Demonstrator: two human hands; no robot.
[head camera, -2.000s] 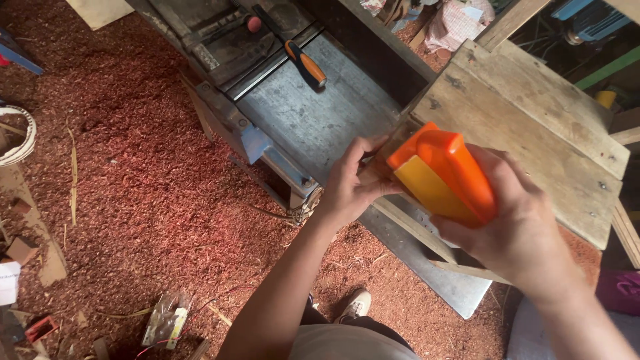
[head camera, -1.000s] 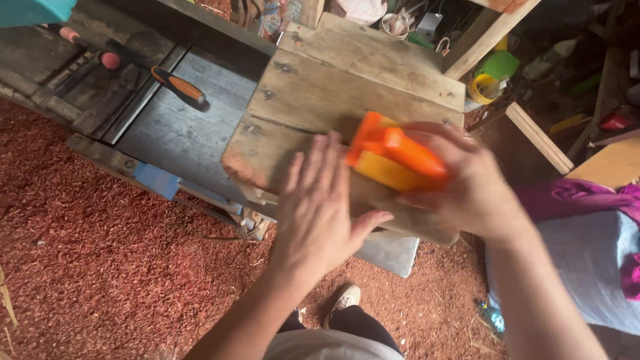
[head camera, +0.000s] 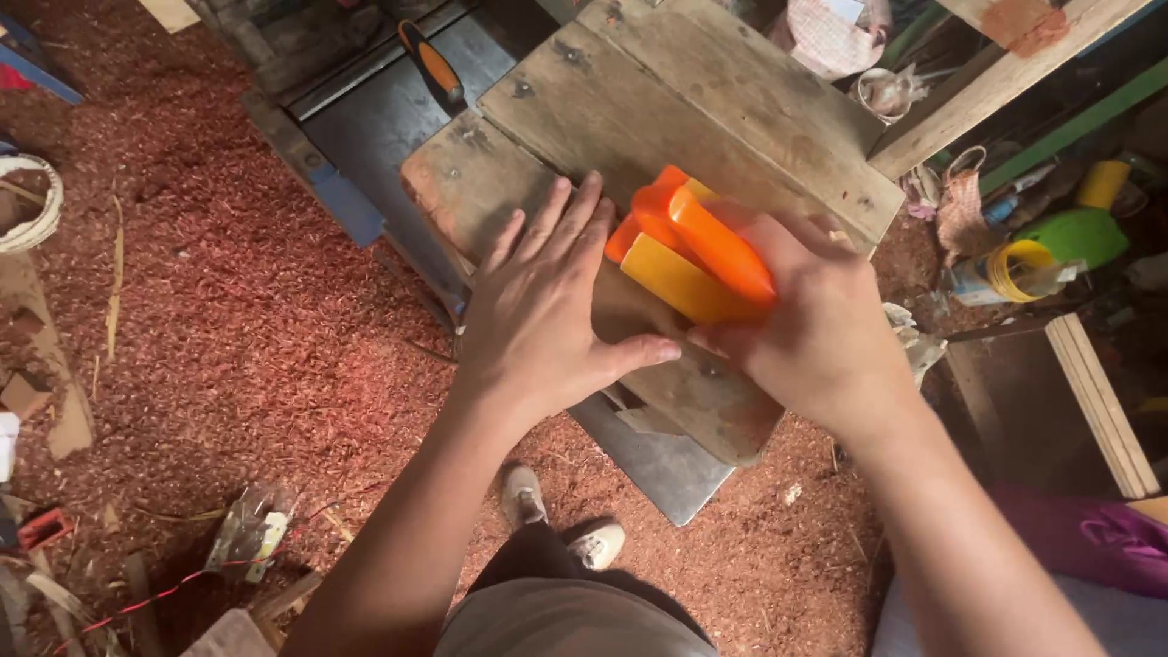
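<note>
A worn wooden plank top (head camera: 730, 119) with knots and screw heads lies in front of me over a metal machine bed (head camera: 374, 137). Flat on its near-left board rests my left hand (head camera: 547, 301), fingers spread and thumb pointing right. My right hand (head camera: 803, 301) grips an orange and yellow hand-held block tool (head camera: 698, 246), perhaps a sanding block, against the top just right of the left hand. The tool's underside is hidden. An orange and black handled tool (head camera: 436, 68) lies on the metal bed beyond the plank top.
Reddish wood shavings (head camera: 274, 301) cover the floor. A flat metal plate (head camera: 662, 465) sticks out below the wooden top. At right are a wooden frame rail (head camera: 995, 91), a yellow-rimmed container (head camera: 1017, 272) and a purple cloth (head camera: 1086, 538). A coiled white ring (head camera: 46, 205) is at far left.
Two seconds ago my left hand was at the near-left edge of the wooden top; now it is flat on the top. My right hand keeps hold of the orange tool. The view has swung about.
</note>
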